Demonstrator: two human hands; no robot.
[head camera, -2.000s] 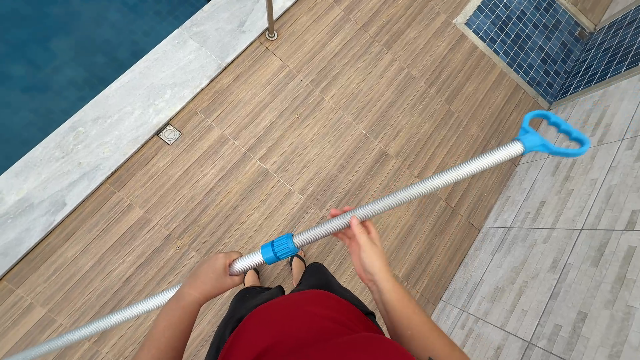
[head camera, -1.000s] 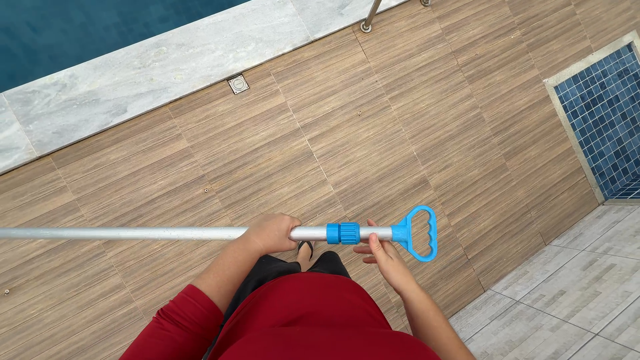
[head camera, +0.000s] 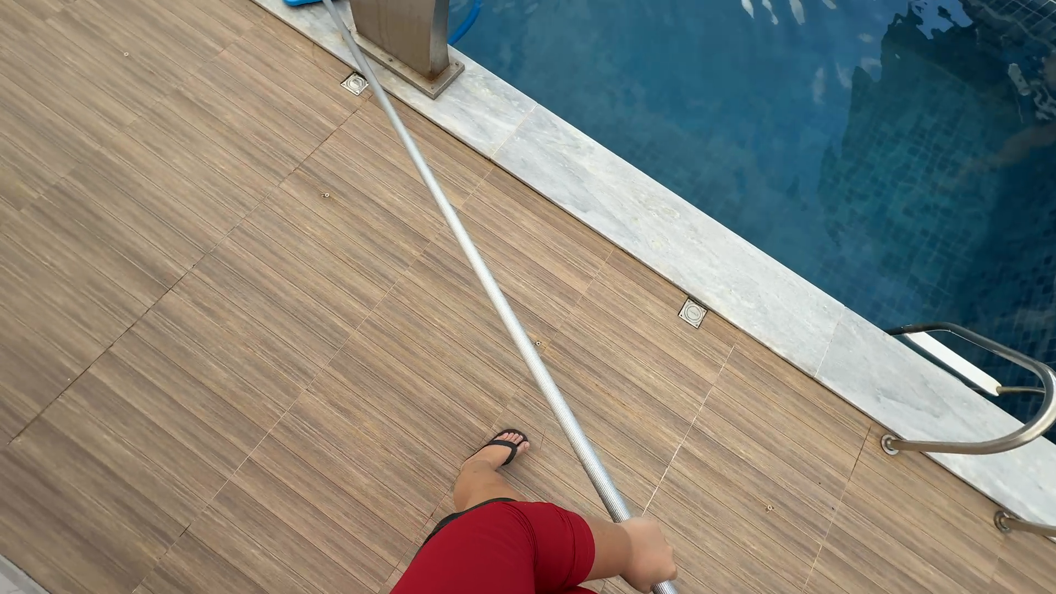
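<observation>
My left hand (head camera: 648, 554) is closed around a ribbed aluminium telescopic pole (head camera: 495, 290) near the bottom edge, right of centre. The pole slants from there to the top left, above the wood-look deck, where it passes in front of the base of a metal post. A bright blue piece (head camera: 302, 2) shows beside its far end, mostly cut off by the top edge. The pole's blue handle and blue collar are out of view, and so is my right hand. My red sleeve and one foot in a black flip-flop (head camera: 503, 444) are left of the pole.
A swimming pool (head camera: 726, 148) lies at the upper right behind a pale marble edge (head camera: 635, 206). A metal post (head camera: 404, 37) stands on that edge. Curved metal ladder rails (head camera: 965, 446) are at the right. Square metal covers (head camera: 693, 313) sit in the wood-look deck (head camera: 247, 330).
The view has swung strongly along the poolside. The pole now slants to the top left. My right hand and the blue handle, both seen a second ago, have left the view. My left hand still holds the pole.
</observation>
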